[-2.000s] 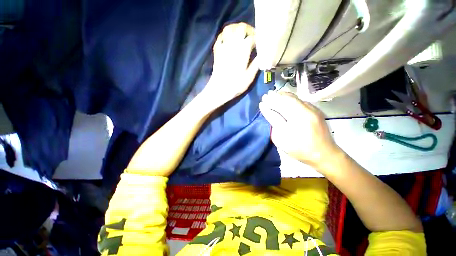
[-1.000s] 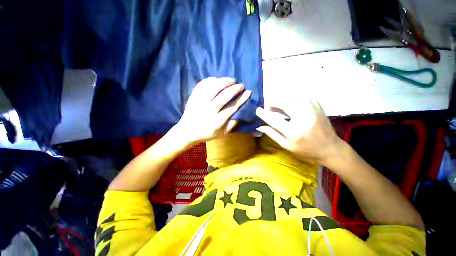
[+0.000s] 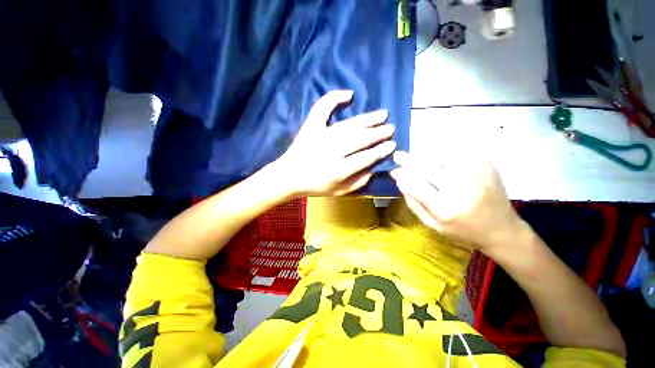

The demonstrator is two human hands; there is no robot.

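A navy garment panel (image 3: pixel 251 79) lies over the table, its straight right edge running down to the table's front edge. My left hand (image 3: pixel 341 151) lies on the panel near its lower right corner, fingers slightly spread, palm down. My right hand (image 3: pixel 460 198) is at the panel's right edge, its thumb and fingertips close together at the cloth near the corner. Whether they pinch the edge is hard to tell. A small yellow-green mark (image 3: pixel 404 19) shows at the panel's edge at the top.
A black flat pad (image 3: pixel 580 50), red-handled snips (image 3: pixel 632 104) and a green cord loop (image 3: pixel 610 149) lie on the white table (image 3: pixel 474 129) at right. A red slotted basket (image 3: pixel 276 241) stands under the table. Dark cloth is heaped at lower left.
Over two seconds both hands moved from the machine head down to the panel's front corner, and the head left view. Since the last frame my left hand has flattened and spread on the cloth.
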